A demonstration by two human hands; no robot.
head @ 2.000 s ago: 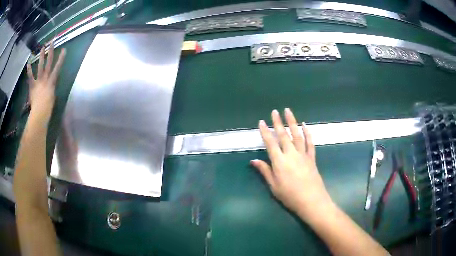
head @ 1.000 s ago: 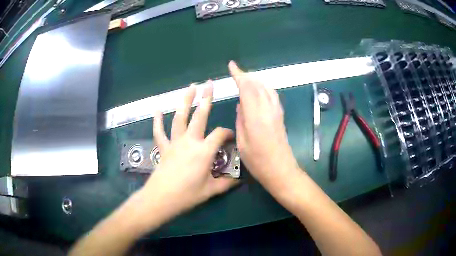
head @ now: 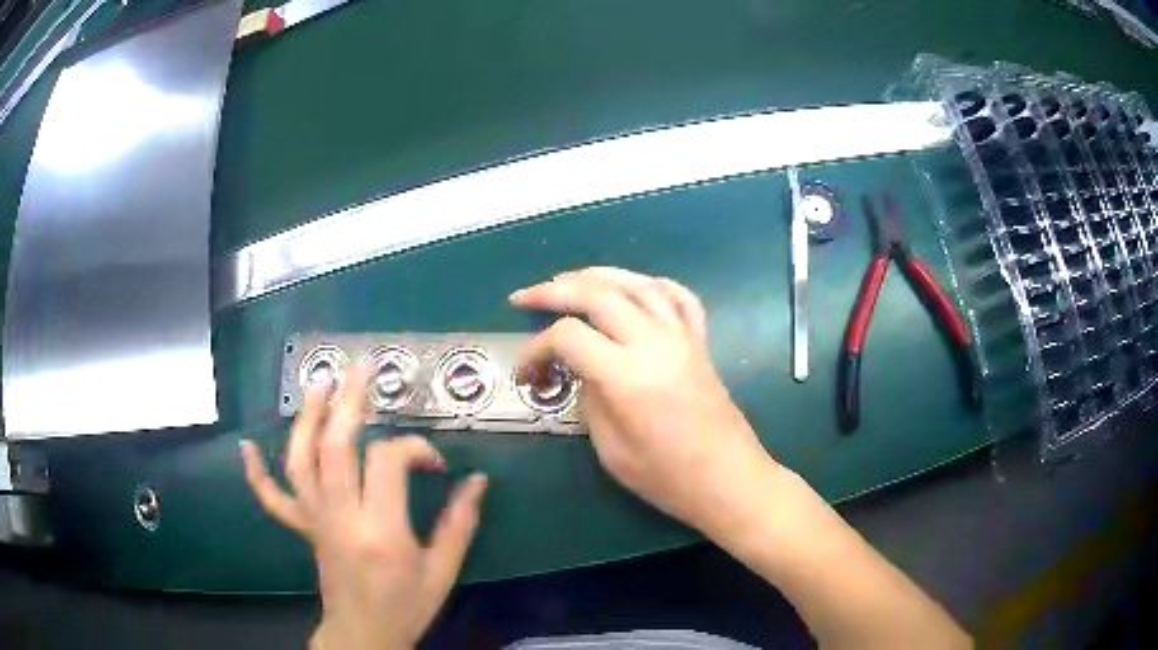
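Observation:
A four-ring plate [head: 425,413] lies flat on the green surface in front of me, its row of round rings facing up. My left hand [head: 368,495] is over its left part and near edge, fingers spread, with fingertips by the first two rings. My right hand [head: 641,381] covers the plate's right end, fingers bent, with fingertips by the rightmost ring. I cannot tell whether the right fingers grip the plate or a small part at that ring.
A metal sheet [head: 121,229] lies left, a metal strip [head: 559,178] beyond the plate. Right are tweezers [head: 799,292], a black round part [head: 819,210], red-handled pliers [head: 895,267] and a blister tray [head: 1079,254]. A small ring [head: 147,507] lies near the left front edge.
Both hands came from apart over the belt to the four-ring plate, now in front of me. Since one second ago, the left hand has moved left and nearer me, uncovering the rings. The view has shifted.

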